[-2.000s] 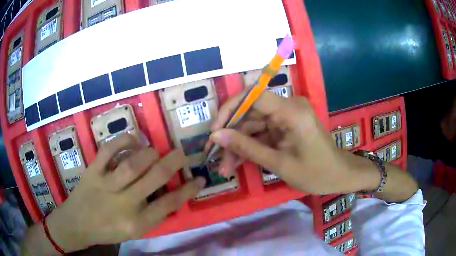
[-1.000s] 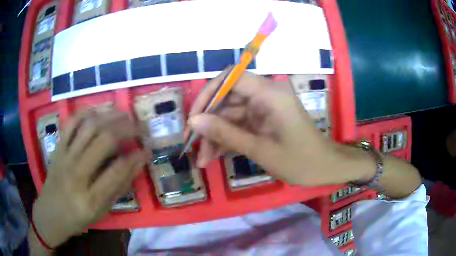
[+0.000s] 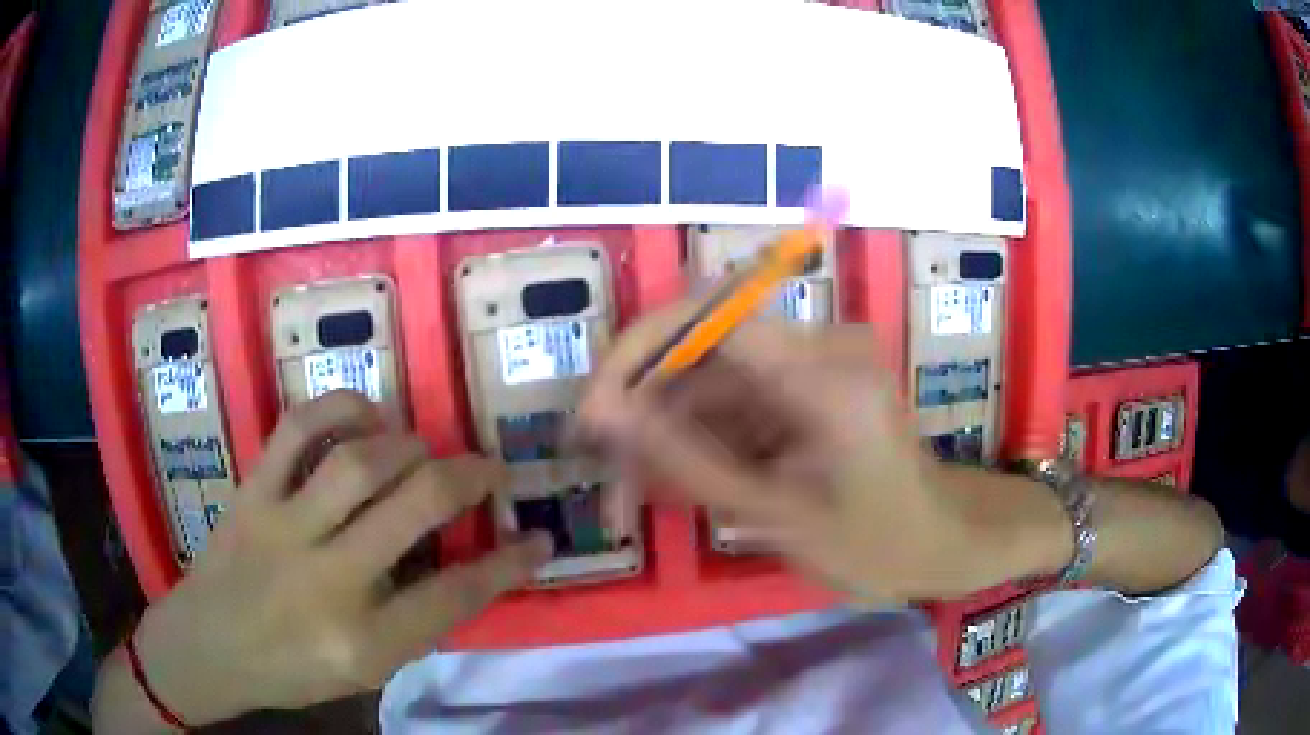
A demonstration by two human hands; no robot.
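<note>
My right hand holds the orange tweezers with the pink end up; their tip is blurred and hidden by my fingers, over the right side of a gold-beige phone. The phone lies back side up in the red foam tray. A black square sticker shows at its lower left, beside the green board. My left hand is spread over the tray, with fingertips at that sticker and the phone's lower left edge.
White release paper with a row of black squares lies across the tray. Other phones sit in pockets left and right. A green mat and another red tray with phones are at the right.
The tray and paper appear shifted right in the view. My left hand has moved right to the phone's lower part. My right hand and the tweezers have moved right and down.
</note>
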